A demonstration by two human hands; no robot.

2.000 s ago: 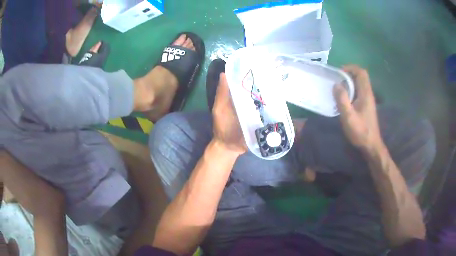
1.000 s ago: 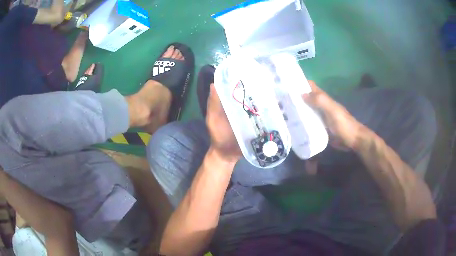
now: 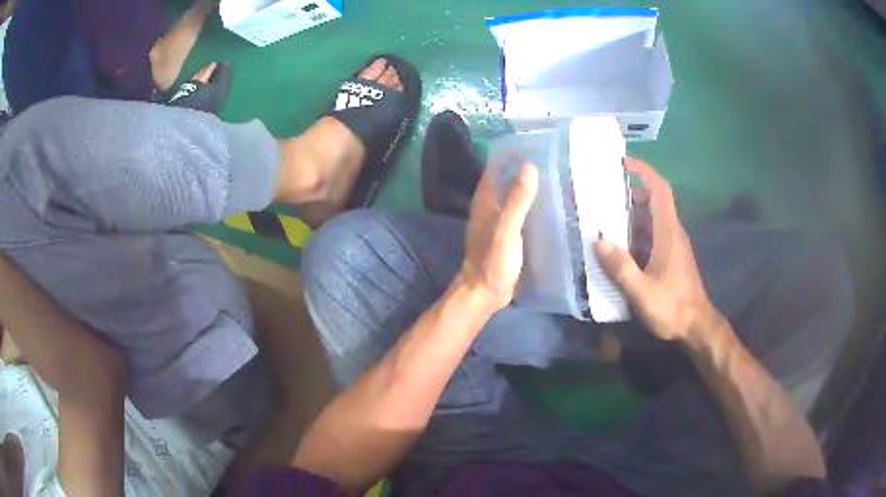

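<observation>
A translucent shell (image 3: 546, 233) is in my left hand (image 3: 502, 233), thumb on its face. An opaque white housing (image 3: 600, 209) with a ribbed edge is in my right hand (image 3: 661, 262), thumb on the ribbed side. The two pieces stand side by side, face to face, over my lap, with a thin dark line between them. The inside is hidden, so the fan and wires do not show. An open white carton (image 3: 583, 73) with a blue upper edge stands on the floor beyond the pieces.
Another white and blue carton (image 3: 277, 17) is at the top left. A seated person's grey trouser leg (image 3: 136, 165) and black sandal (image 3: 379, 116) are on the left. Yellow-black tape (image 3: 267, 226) marks the green floor. My dark shoe (image 3: 449, 160) is near the carton.
The two pieces lay open side by side with the fan and wires showing; now they are turned on edge and brought together, hiding the inside. My right hand has moved in against the housing.
</observation>
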